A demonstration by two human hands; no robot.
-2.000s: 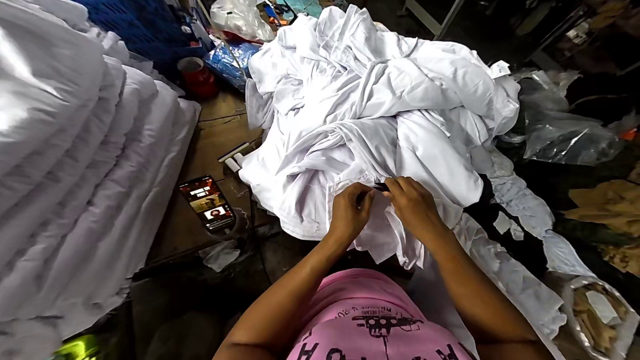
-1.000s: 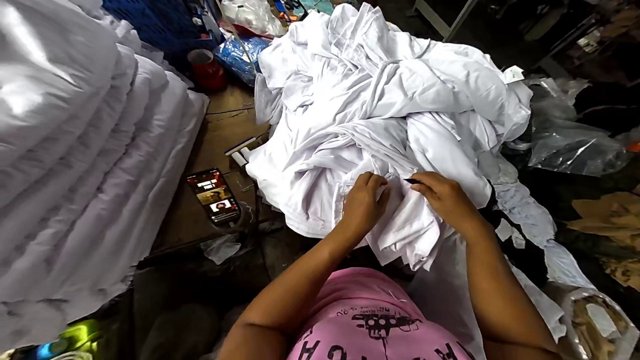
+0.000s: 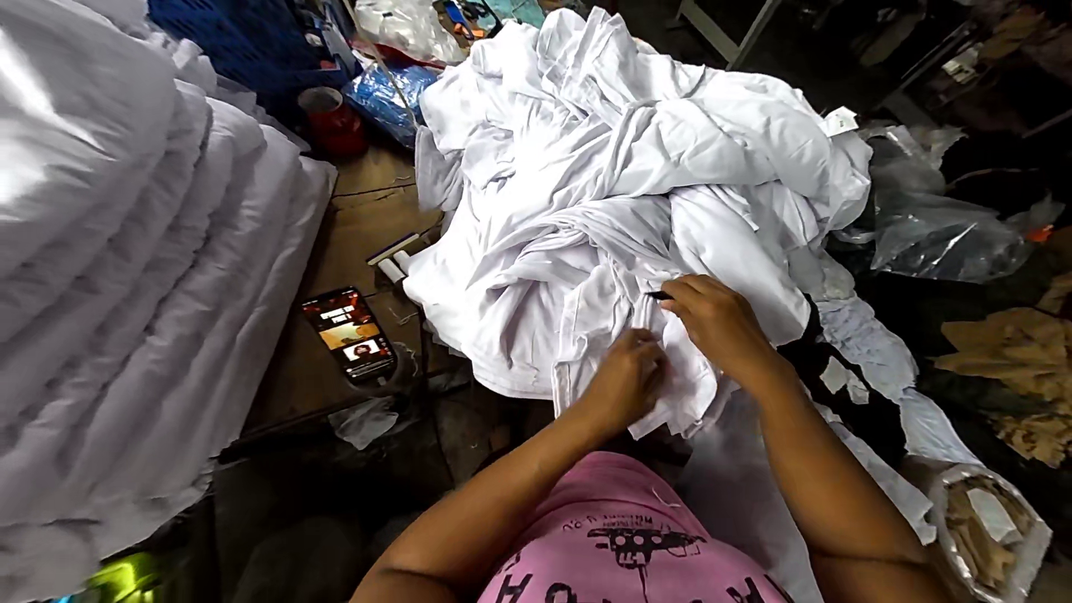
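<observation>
A large heap of white fabric [image 3: 603, 151] lies in front of me. At its near edge my left hand [image 3: 630, 377] grips a fold of the white cloth, fingers curled. Just above and to the right, my right hand [image 3: 712, 314] holds a small dark tool [image 3: 660, 295], its tip showing past the fingers against the cloth; most of it is hidden, so its kind cannot be told. A white tag [image 3: 840, 121] sticks out at the heap's right side.
White quilted padding [image 3: 126, 276] is stacked at the left. A phone [image 3: 350, 335] with a lit screen lies on the wooden table [image 3: 360, 226]. Behind are a red container [image 3: 331, 121] and a blue crate [image 3: 243, 42]. Clear plastic [image 3: 946, 226] and a wrapped roll [image 3: 992, 528] are at right.
My left hand has moved down toward me, away from the right hand, compared with two seconds ago. The dark tool is still in the right hand.
</observation>
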